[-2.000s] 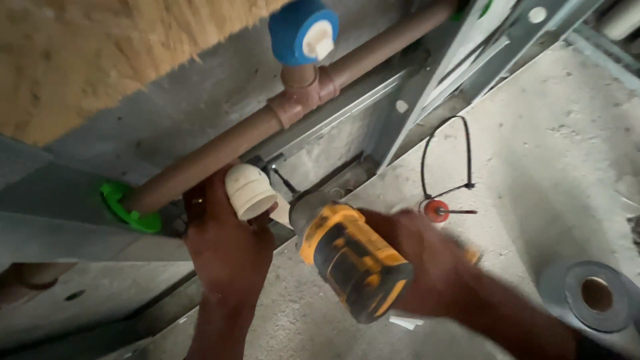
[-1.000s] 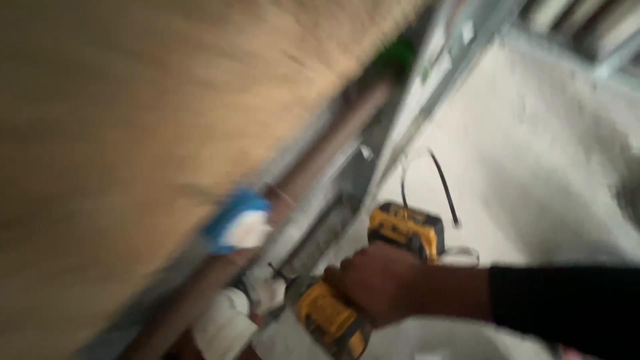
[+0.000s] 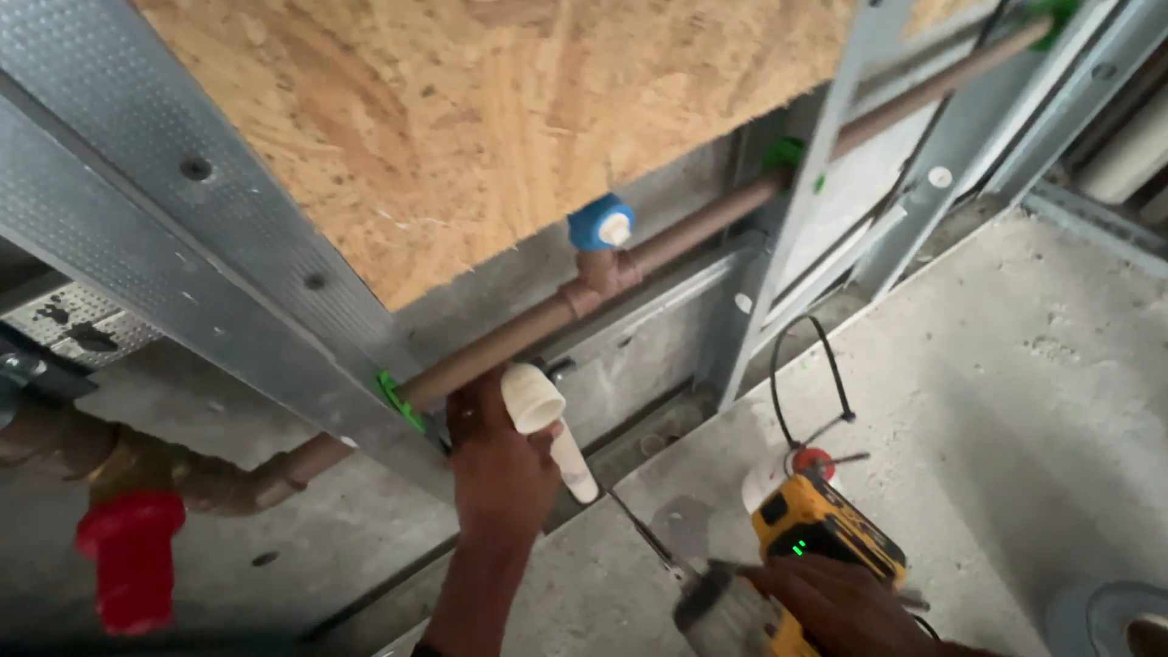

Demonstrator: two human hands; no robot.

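Observation:
My left hand is closed around a white plastic pipe elbow, just below the brown horizontal pipe between metal studs. A white pipe length runs down from beside the elbow. My right hand grips a yellow and black cordless drill low on the right. The drill's long thin bit points up and left towards the white pipe, apart from the elbow. Above, a brown tee carries a blue fitting with a white plug. The drill's front end is blurred.
An OSB panel overhangs the pipe. Metal studs stand at left and right. A red cap is at lower left. On the concrete floor lie a black cable loop, a red round piece and a grey roll.
The drill, close to the elbow two seconds ago, is now lower right and apart from it, in my right hand. My left hand is at the elbow again in view. The view has shifted widely.

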